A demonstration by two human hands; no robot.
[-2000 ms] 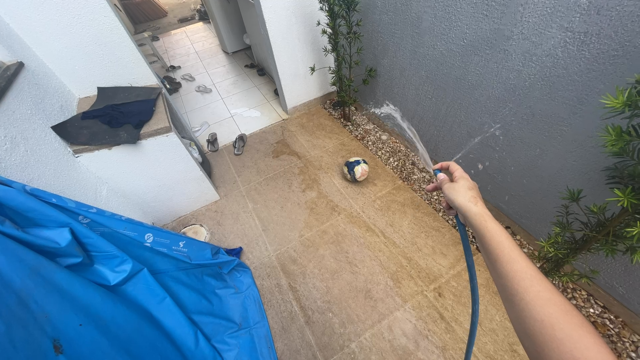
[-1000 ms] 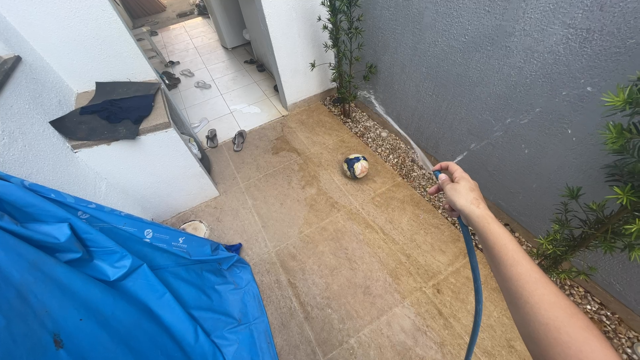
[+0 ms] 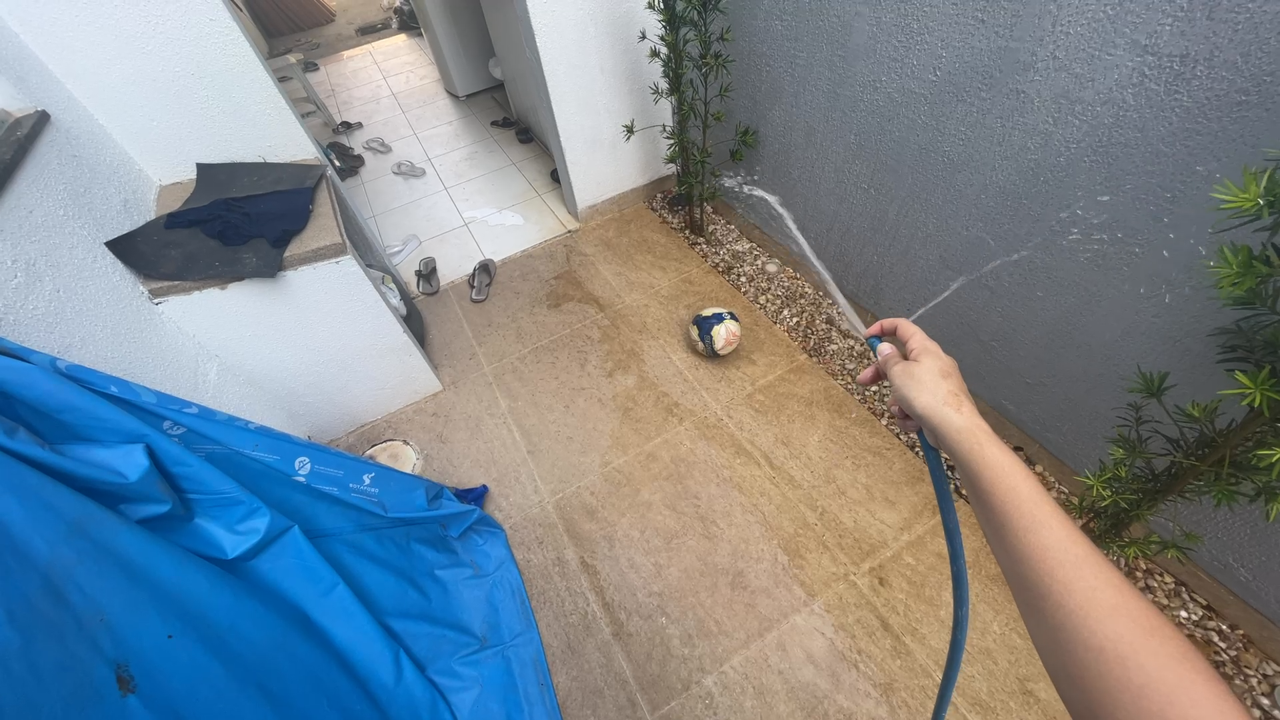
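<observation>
My right hand (image 3: 920, 378) grips a blue garden hose (image 3: 950, 580) near its end, at the right of the view, with fingertips at the hose mouth. A stream of water (image 3: 800, 240) sprays from it toward the base of a leafy plant (image 3: 692, 110) by the grey wall. A thinner jet (image 3: 965, 283) goes off to the right against the wall. Below the hand, the hose hangs down to the bottom edge. My left hand is not in view.
A ball (image 3: 714, 332) rests on the stone-tiled floor (image 3: 660, 520), beside a pebble strip (image 3: 790, 300). Blue plastic sheeting (image 3: 300, 560) covers the lower left. Sandals (image 3: 481, 280) lie near the doorway. Dark cloth (image 3: 245, 215) lies on a ledge. Another plant (image 3: 1190, 470) leans in at right.
The thin side jet has shifted direction along the grey wall. My right hand keeps hold of the hose in nearly the same place.
</observation>
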